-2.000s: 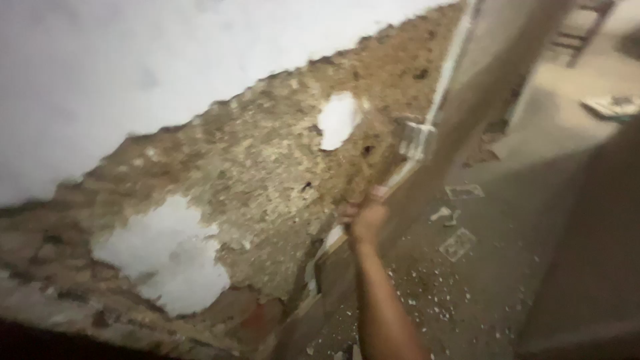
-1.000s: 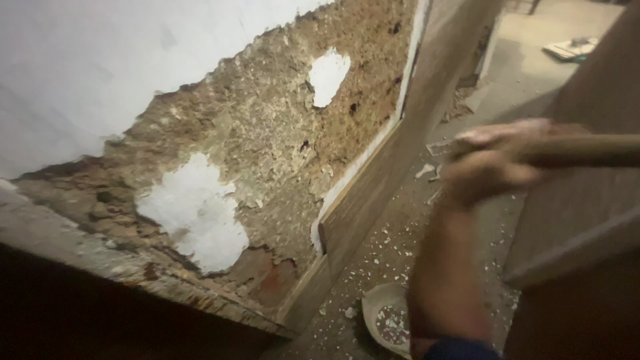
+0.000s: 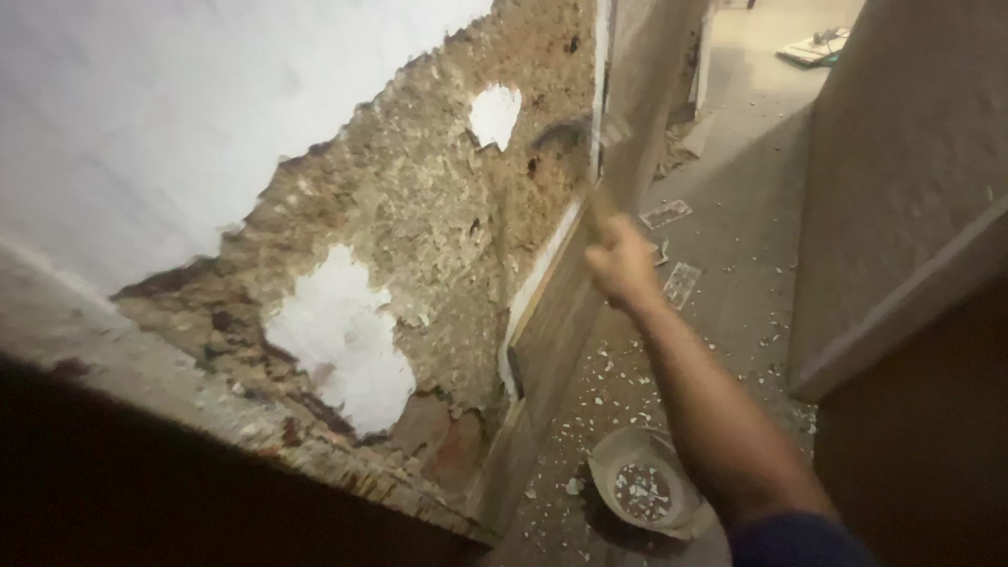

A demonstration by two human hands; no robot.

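Note:
My right hand (image 3: 624, 264) is closed around the wooden handle of a tool whose blurred metal head (image 3: 610, 134) is at the door frame's white edge, beside the stripped wall. The tool looks like a hammer or hatchet; blur hides its exact shape. Brown, rough masonry (image 3: 449, 197) is bared below the white plaster (image 3: 157, 126). Two white plaster patches remain on it, a large one (image 3: 346, 339) at lower left and a small one (image 3: 496, 116) higher up. My left hand is not in view.
A pale bucket (image 3: 606, 472) holding plaster chips stands on the floor below my forearm. Chips and flat patterned pieces (image 3: 682, 285) lie scattered over the floor (image 3: 732, 236). A wooden board (image 3: 551, 346) lines the wall's edge. Another wall (image 3: 906, 173) rises at right.
My right hand was drawn back to the right with the handle a second ago; now it is extended at the wall's edge. Two seconds ago it was also at that edge.

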